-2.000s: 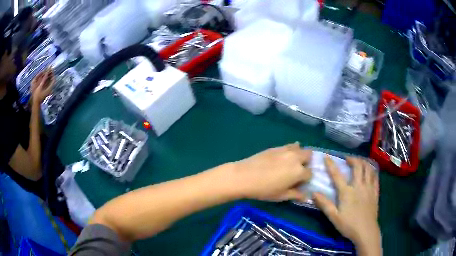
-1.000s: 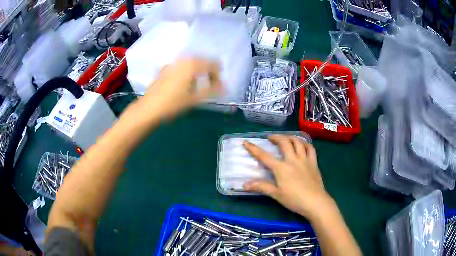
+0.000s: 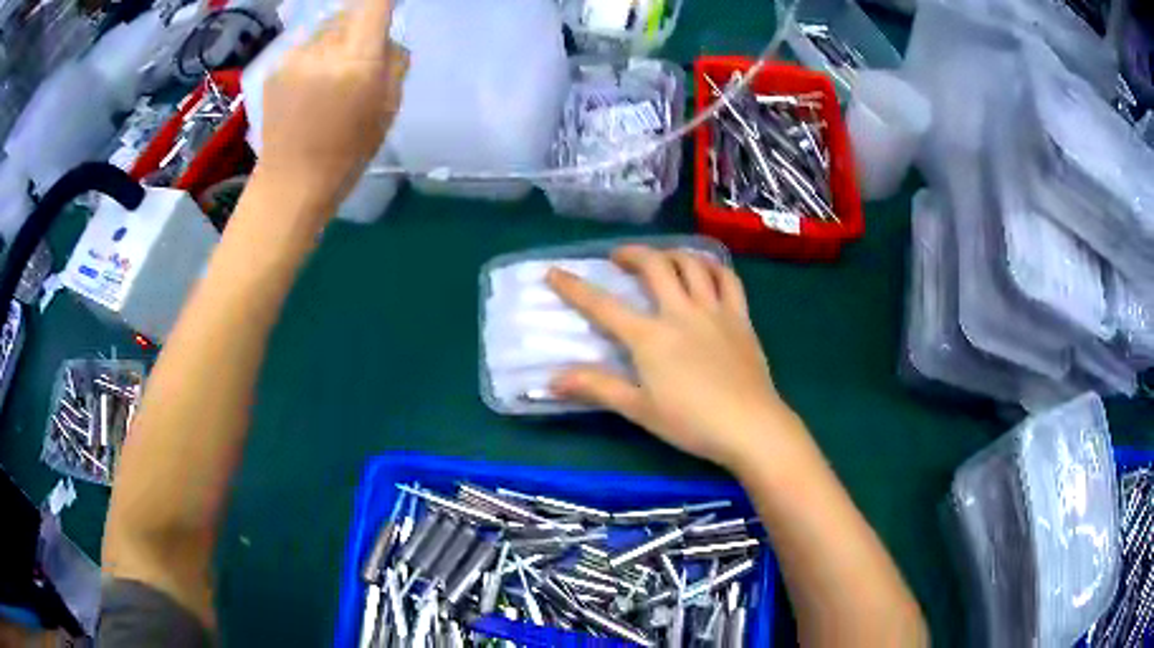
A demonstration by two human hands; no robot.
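Note:
A clear packing box lies on the green bench top, with a white ridged liner inside it. My right hand rests on the liner and the box's right part, fingers spread. My left hand is raised at the upper left over the pale white stacks; its fingertips are near the top edge, and whether it holds anything cannot be seen. The blue parts tray, full of loose silver cylinders, lies nearest me below the box.
Red bins stand behind the box and at the upper left. A clear parts box is between them. Stacked clear boxes are at right. A white control box with a black tube and small parts box are at left.
My left hand has left the packing box and risen to the white stacks at the upper left. My right hand stays on the box. The view has shifted, bringing the blue tray further into view.

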